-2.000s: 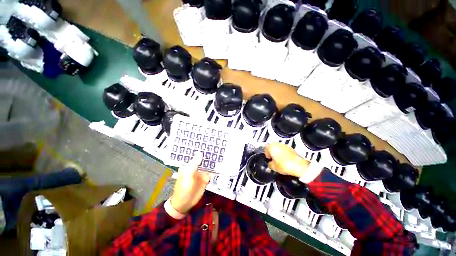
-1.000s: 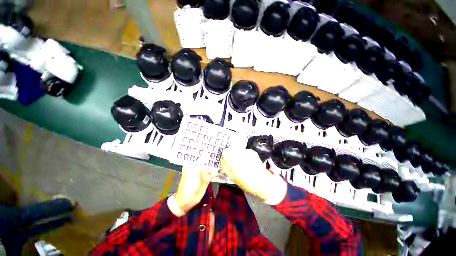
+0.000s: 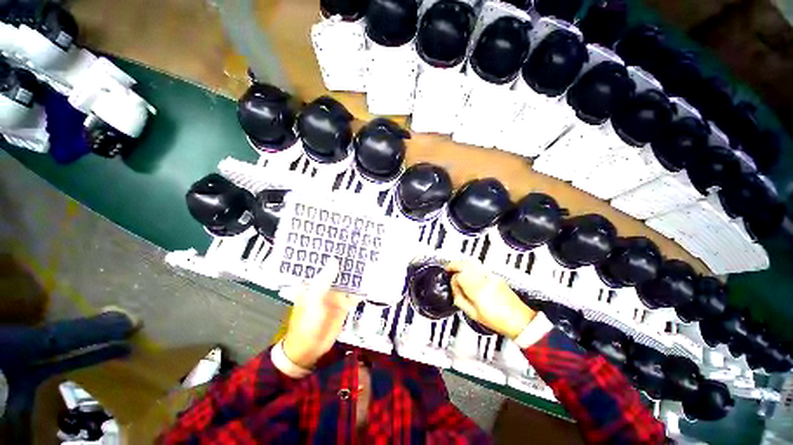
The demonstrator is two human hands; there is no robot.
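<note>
My left hand (image 3: 315, 323) holds a flat whitish parts tray (image 3: 335, 248) by its near edge, thumb on top. The tray shows a grid of small dark rectangles and lies over the camera bodies. My right hand (image 3: 487, 300) is at the right side of a glossy black camera head (image 3: 432, 290) in the near row, with its fingertips on the ball. Whether the fingers pinch a small part cannot be seen. White slotted camera bodies (image 3: 369, 323) stand under the black heads.
More black heads (image 3: 480, 205) stand in a row just behind. Rows of white brackets with black heads (image 3: 500, 49) stand on brown board (image 3: 469, 158) farther back. White cameras (image 3: 122, 109) and dark blue cloth (image 3: 68, 132) lie at left on the green bench (image 3: 187, 174). A carton (image 3: 156, 408) is below left.
My right hand has moved from the tray to the near-row camera head on the right. The tray stays in my left hand and shows shifted slightly left.
</note>
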